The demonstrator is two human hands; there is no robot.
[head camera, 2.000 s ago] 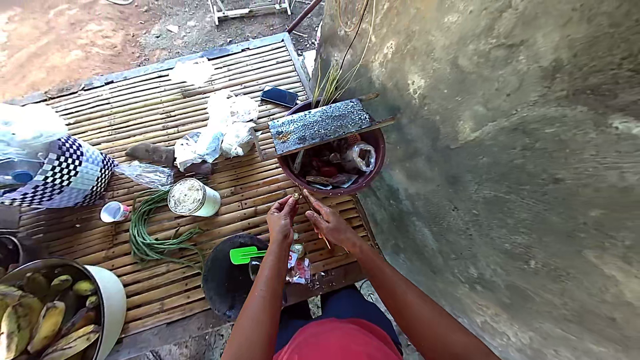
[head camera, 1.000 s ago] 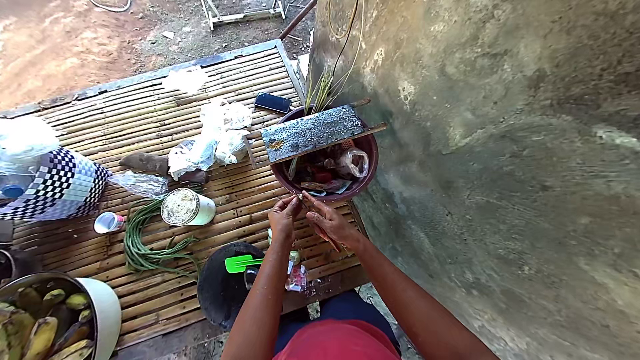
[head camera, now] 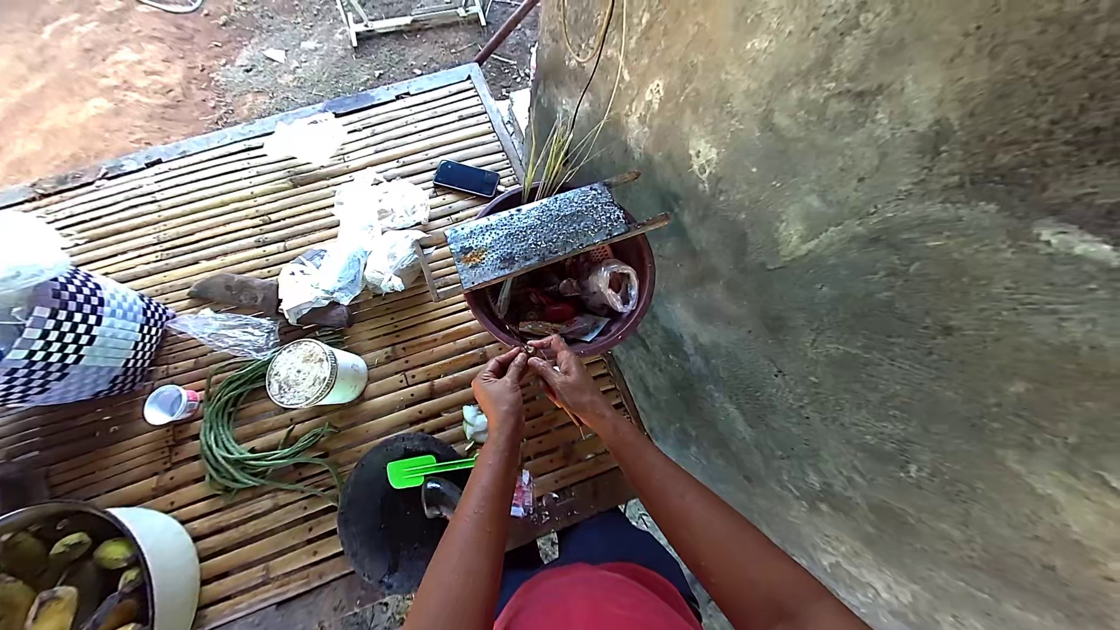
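My left hand point(head camera: 501, 385) and my right hand point(head camera: 566, 378) meet at the near rim of a dark red plastic basin point(head camera: 646, 297). Their fingertips pinch a small pale piece, too small to name. A thin brown stick or blade lies under my right palm; which it is I cannot tell. The basin holds a clear plastic bag point(head camera: 615, 286), red items and scraps. Across its top rests a metal grater on a wooden frame point(head camera: 538, 234). Below my left hand, a green plastic spatula point(head camera: 411, 472) lies on a round black pan or lid point(head camera: 376, 516), beside a dark ladle-like piece point(head camera: 440, 497).
On the bamboo slat platform point(head camera: 262, 525) are long green beans point(head camera: 236, 437), a white tub point(head camera: 341, 376), a small cup point(head camera: 166, 405), plastic bags point(head camera: 385, 227), a phone point(head camera: 466, 178) and a checkered woven bag point(head camera: 96, 332). A pot of bananas point(head camera: 157, 560) stands at lower left. A rough wall point(head camera: 831, 262) rises at right.
My hands stay close together near the basin's rim, with only small finger movements. The thin brown thing has stayed at my right hand.
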